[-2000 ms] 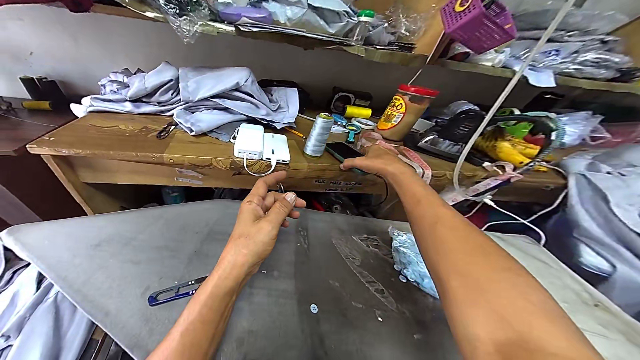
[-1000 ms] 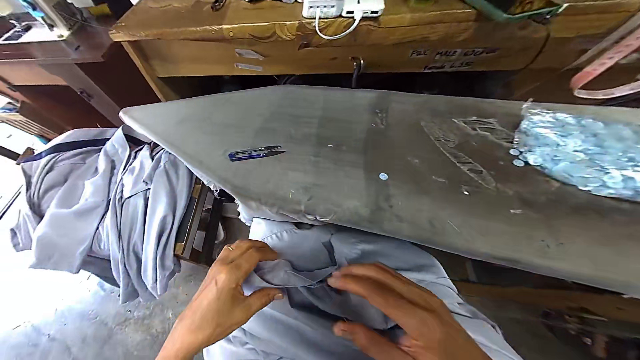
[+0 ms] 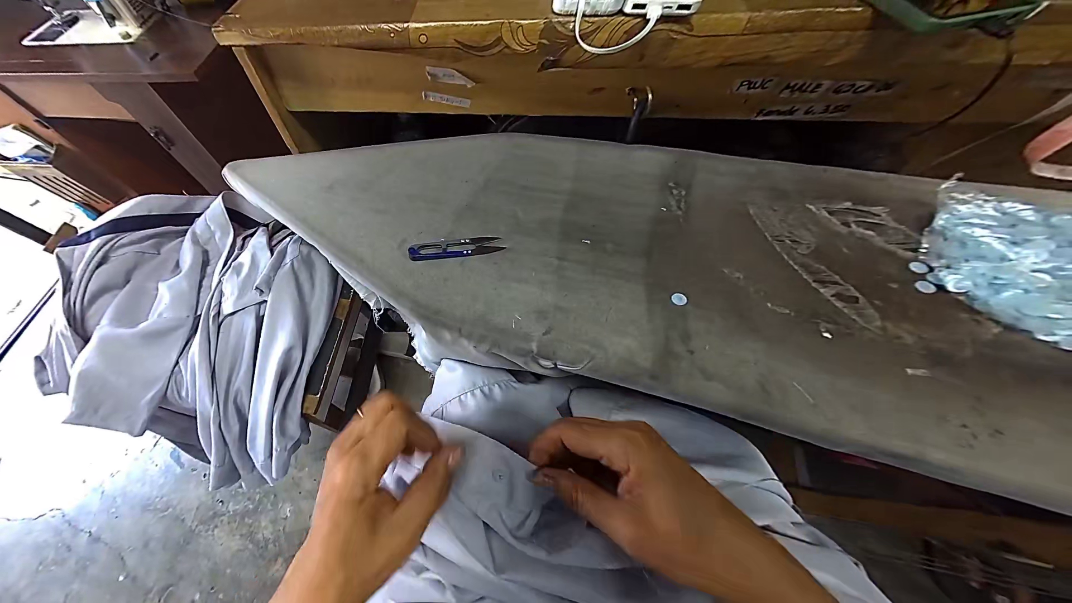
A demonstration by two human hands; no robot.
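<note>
Light grey-blue fabric (image 3: 502,494) lies over my lap below the ironing board's near edge. My left hand (image 3: 381,494) pinches it at the left, thumb near the index finger. On the right, my right hand (image 3: 636,494) grips the same fabric between thumb and fingers; a small round mark or button shows on the cloth between the hands. Blue-handled thread snips (image 3: 456,249) lie on the grey padded ironing board (image 3: 569,201). A pale blue button (image 3: 679,299) rests to their right. Whether a needle or thread is held cannot be told.
A plastic bag of light blue buttons (image 3: 1005,260) sits at the board's right, with loose buttons beside it. Grey garments (image 3: 193,327) hang in a pile at the left. Behind the board stands a wooden table (image 3: 519,67) bearing a white power bank with a cable. A sewing machine is partly visible upper left.
Two seconds ago my hands were over the board, the right one at the wooden table; now both are at the fabric in my lap. The view has swung down and left.
</note>
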